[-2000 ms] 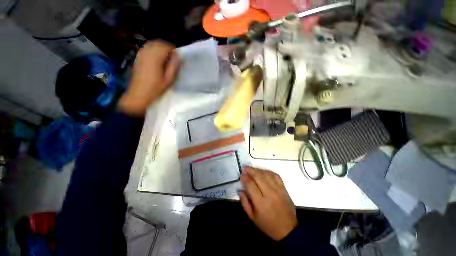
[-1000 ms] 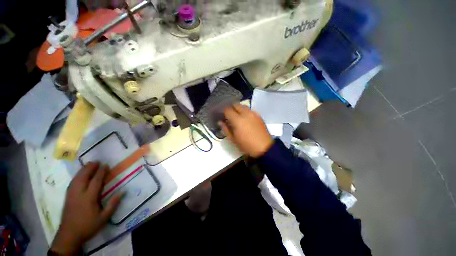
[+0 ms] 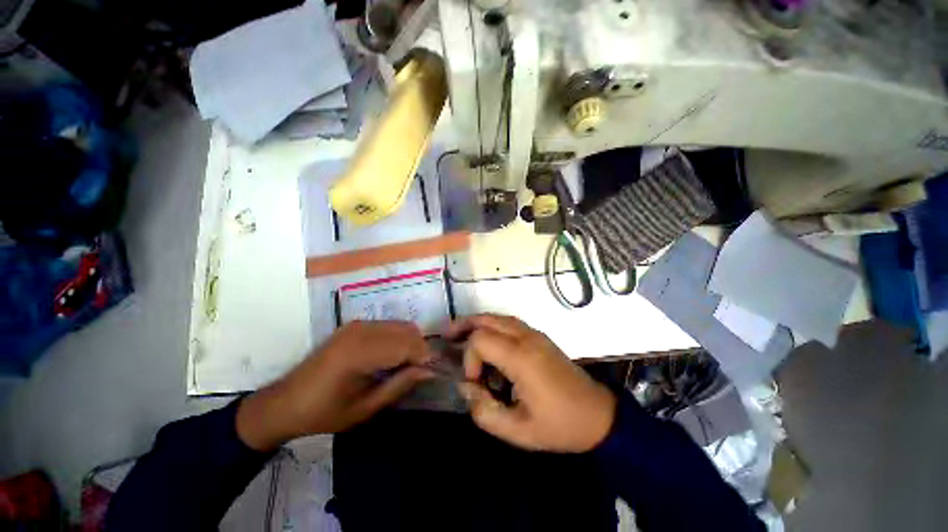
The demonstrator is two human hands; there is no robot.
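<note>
The open translucent template (image 3: 322, 223) lies on the white table, with an orange band (image 3: 390, 256) and a thin red line across it. My left hand (image 3: 348, 376) and my right hand (image 3: 532, 387) meet over its front end, by the table's front edge. Their fingertips pinch a small dark grey fabric piece (image 3: 445, 366), mostly hidden by the fingers and blurred. The hands cover the front of the template's lower slot. The yellowed block (image 3: 390, 151) hides part of the upper slot.
The sewing machine head (image 3: 686, 88) stands at the back and right. Green-lined scissors (image 3: 570, 286) lie right of the needle, beside a dark textured fabric stack (image 3: 650, 213). Loose light grey pieces (image 3: 785, 272) lie at the right edge, and another grey pile (image 3: 272, 68) at the back left.
My right hand has moved from the dark fabric stack to the template's front end. My left hand has left the template's surface and met it; both now pinch the piece. The view has turned left.
</note>
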